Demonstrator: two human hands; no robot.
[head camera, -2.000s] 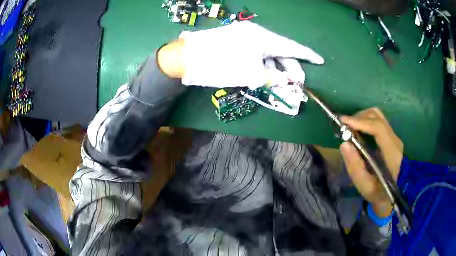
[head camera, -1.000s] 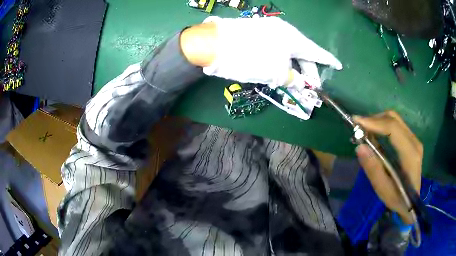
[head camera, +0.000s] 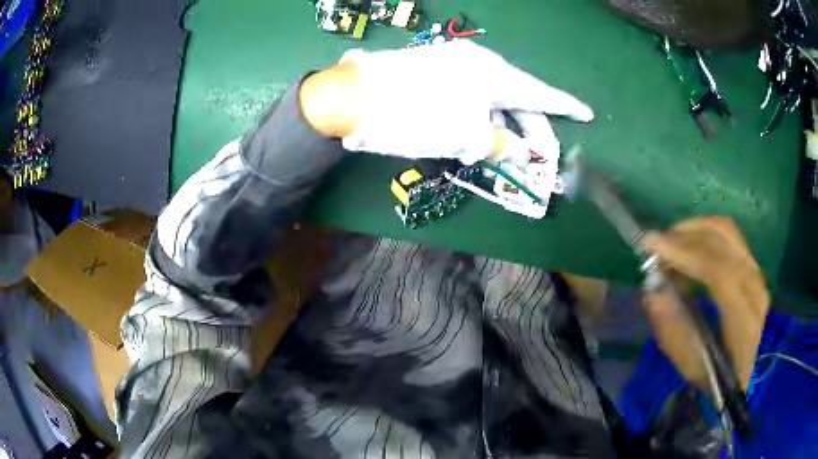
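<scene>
My gloved left hand (head camera: 439, 100) holds a white plastic housing (head camera: 531, 199) at its fingertips, over the green bench. A circuit board (head camera: 429, 199) with a yellow part hangs beside the housing, joined by white and green wires. A small red wire end shows in the housing. My bare right hand (head camera: 709, 300) grips the soldering iron (head camera: 619, 213). The iron is blurred; its tip end lies just right of the housing and looks slightly apart from it. A pale wisp, perhaps smoke, shows near the tip.
More circuit boards (head camera: 363, 16) and a red wire lie beyond my left hand. The dark fume hood (head camera: 700, 20) and loose wires (head camera: 782, 76) are at the upper right. A black mat (head camera: 103, 99) with a row of boards is left. A cardboard box (head camera: 90, 273) is below the bench edge.
The iron's tip has drawn back from the housing to the right, and my right hand has shifted slightly down and right in the picture. My left hand still holds the housing.
</scene>
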